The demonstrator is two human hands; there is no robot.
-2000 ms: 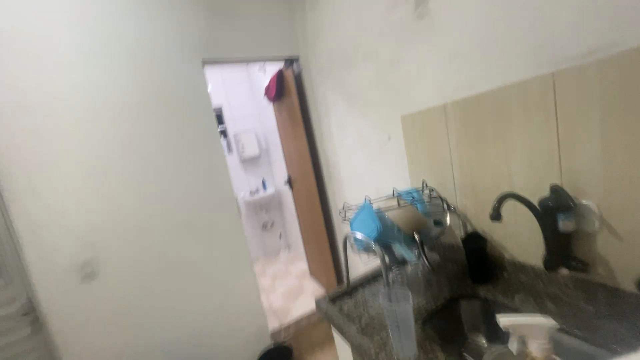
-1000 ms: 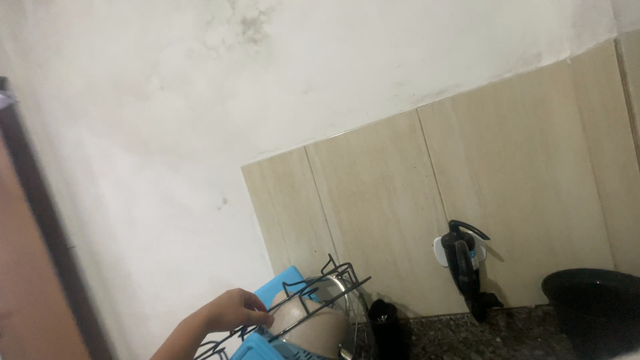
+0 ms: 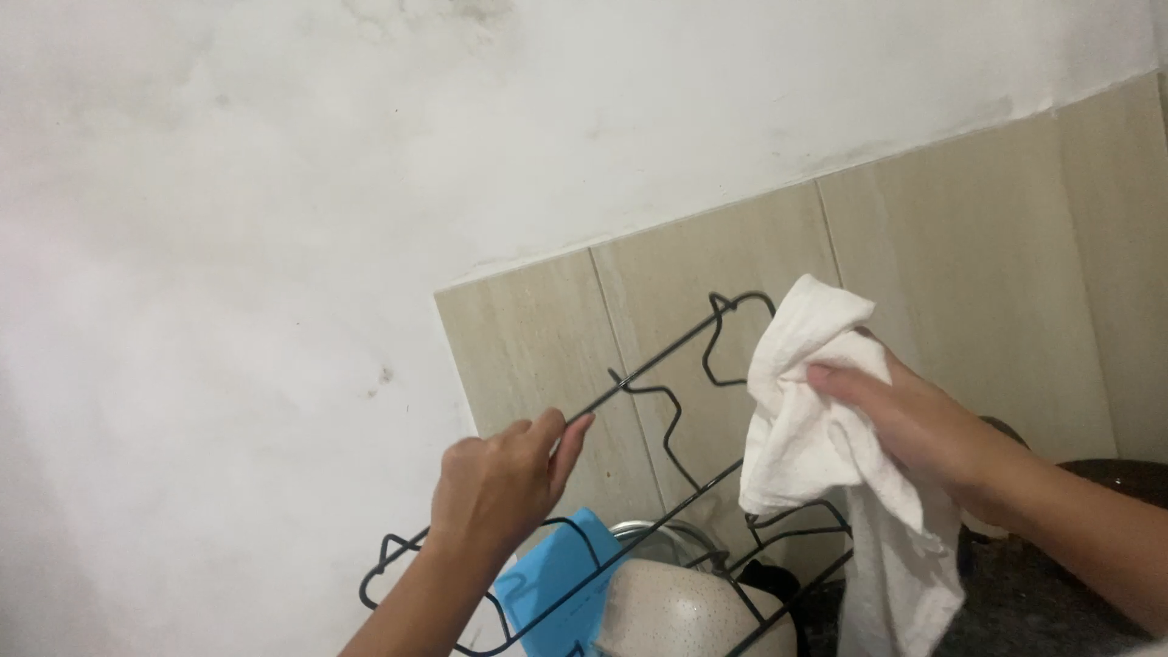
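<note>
My left hand grips the upper bar of a black wire rack, which is lifted at a tilt in front of the tiled wall. A crumpled white cloth is in my right hand, bunched under the thumb against the rack's right end, with its lower part hanging down. The cloth hides that end of the rack. Below and behind the wires are a blue plastic item and a speckled beige pot or bowl. Part of a metal rim shows behind them.
Beige tiles cover the lower wall, with a stained white wall above. A dark stone countertop lies at the lower right, and a dark round vessel stands at the right edge, partly behind my right forearm.
The black rack is raised from around the blue item and the pot. My right hand has come into view with the white cloth.
</note>
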